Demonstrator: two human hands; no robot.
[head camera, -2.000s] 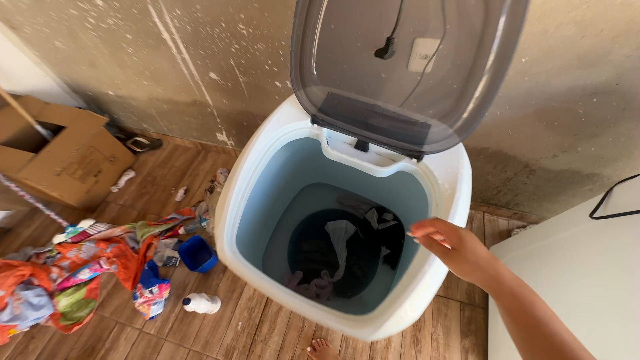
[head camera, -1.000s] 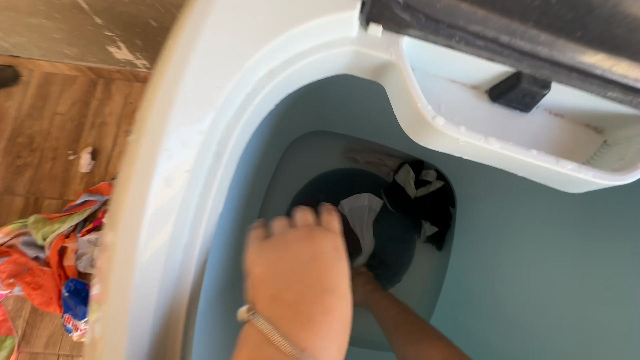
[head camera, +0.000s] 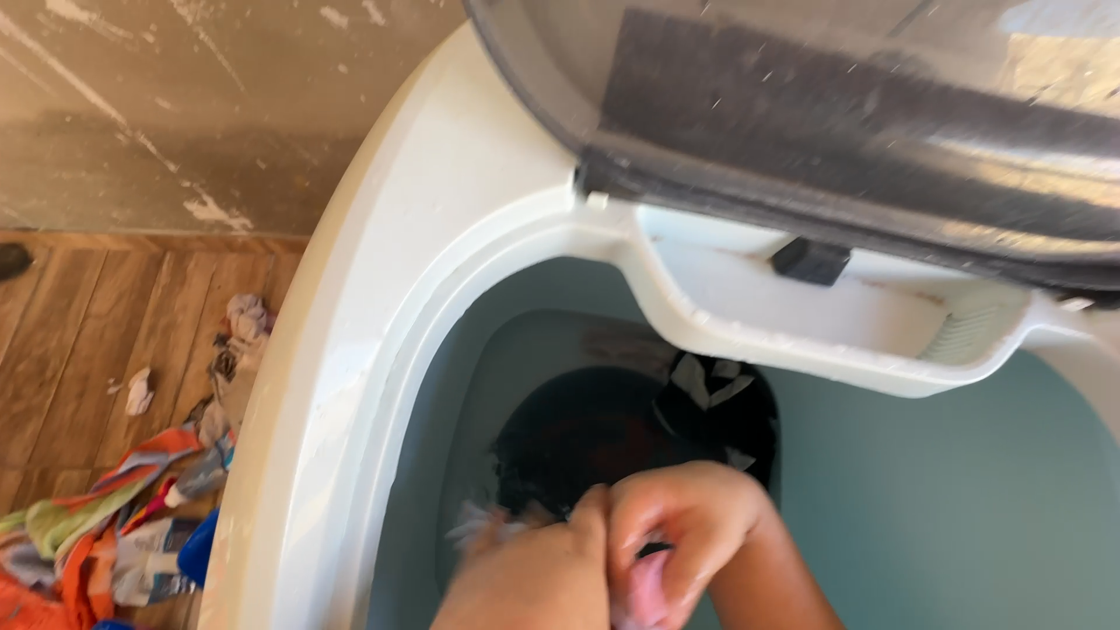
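Both hands are inside the blue-grey tub of a white washing machine (head camera: 420, 166). My left hand (head camera: 534, 560) is low in the tub, back toward me, its fingers blurred and mostly hidden beside some pale, blurred fabric or splash. Touching it on the right, my right hand (head camera: 691, 525) is wet and curled around a piece of pink cloth (head camera: 647, 588). Beyond the hands, a black and white cloth (head camera: 717, 402) lies against the tub's side, by the dark round bottom (head camera: 586, 437).
The smoky lid (head camera: 831, 114) stands raised over a white dispenser tray (head camera: 787, 306). On the wood-look floor at left lie colourful clothes (head camera: 96, 525), a blue container (head camera: 199, 549) and a small pale scrap (head camera: 138, 392). A stained wall (head camera: 219, 114) rises behind.
The view has moved close over the tub since two seconds ago. The hands have come together, and pink cloth now shows in my right hand. The white cloth seen mid-tub earlier is no longer visible there.
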